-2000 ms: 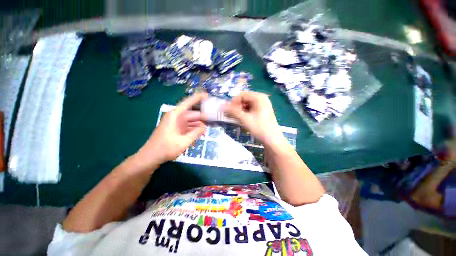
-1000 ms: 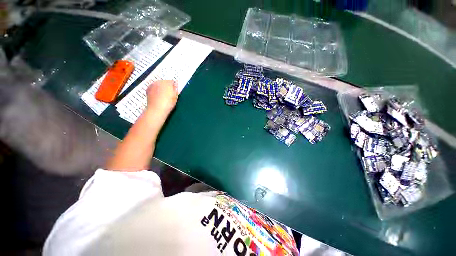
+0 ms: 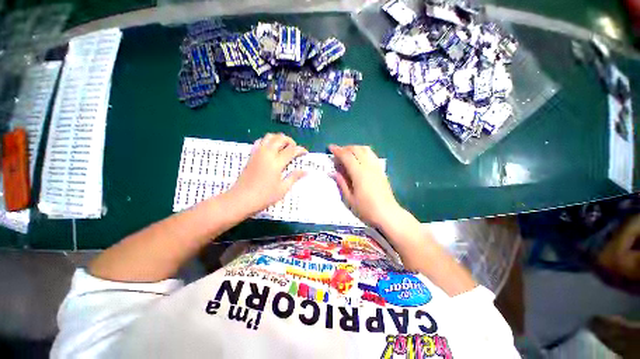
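Observation:
A white label sheet with rows of small dark print (image 3: 210, 172) lies flat on the green table in front of me. My left hand (image 3: 270, 172) rests on its middle, thumb and fingers apart. My right hand (image 3: 365, 182) rests near its right end, fingertips facing the left hand across a short gap. No board shows in either hand. Whether the fingertips pinch the sheet's surface is too small to tell. A loose pile of blue circuit boards (image 3: 298, 98) lies beyond the hands. A whiter heap of boards (image 3: 460, 77) lies to the right on a clear plastic bag (image 3: 537, 95).
Long printed label sheets (image 3: 81, 126) lie at the left. An orange utility knife (image 3: 15, 168) lies on another sheet at the far left edge. A narrow white paper slip (image 3: 620, 133) is at the far right. Part of a person shows at the lower right edge.
The view has swung back from the left. My left hand has moved from the spare sheets to the sheet in front. A fully printed sheet now lies where the dark-panelled one lay.

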